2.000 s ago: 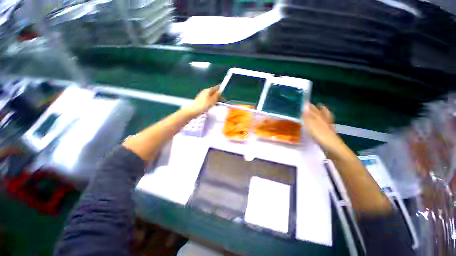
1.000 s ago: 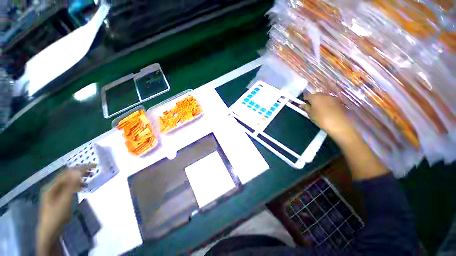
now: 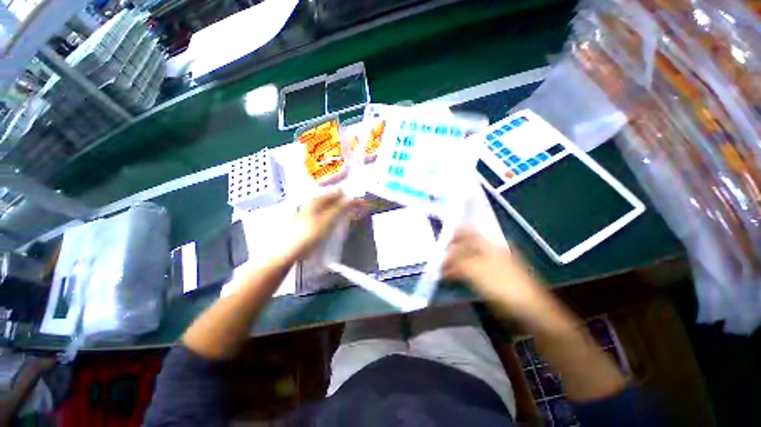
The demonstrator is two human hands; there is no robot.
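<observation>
A white front housing (image 3: 427,154) with rows of blue keycaps is held tilted and blurred above the fixture. My left hand (image 3: 324,218) is at its left edge and my right hand (image 3: 469,254) grips its right edge by the large window. The dark fixture (image 3: 334,267) with a white patch lies under it on white paper, partly covered. A tub of orange keycaps (image 3: 323,152) stands behind; a second tub (image 3: 375,138) is partly hidden by the housing. Another housing (image 3: 613,190) with blue keycaps lies to the right.
An empty white frame (image 3: 324,100) lies at the back. The dotted white keypad stack (image 3: 255,180) and dark flat pieces (image 3: 214,258) are left of the fixture. A plastic-wrapped bundle (image 3: 125,271) lies farther left. Shiny plastic bags (image 3: 676,125) pile at right. A carton with a grid sheet (image 3: 551,379) is below.
My right hand has brought a keycap-filled housing from the right stack to above the fixture. My left hand has moved from beside the keypad stack to the housing.
</observation>
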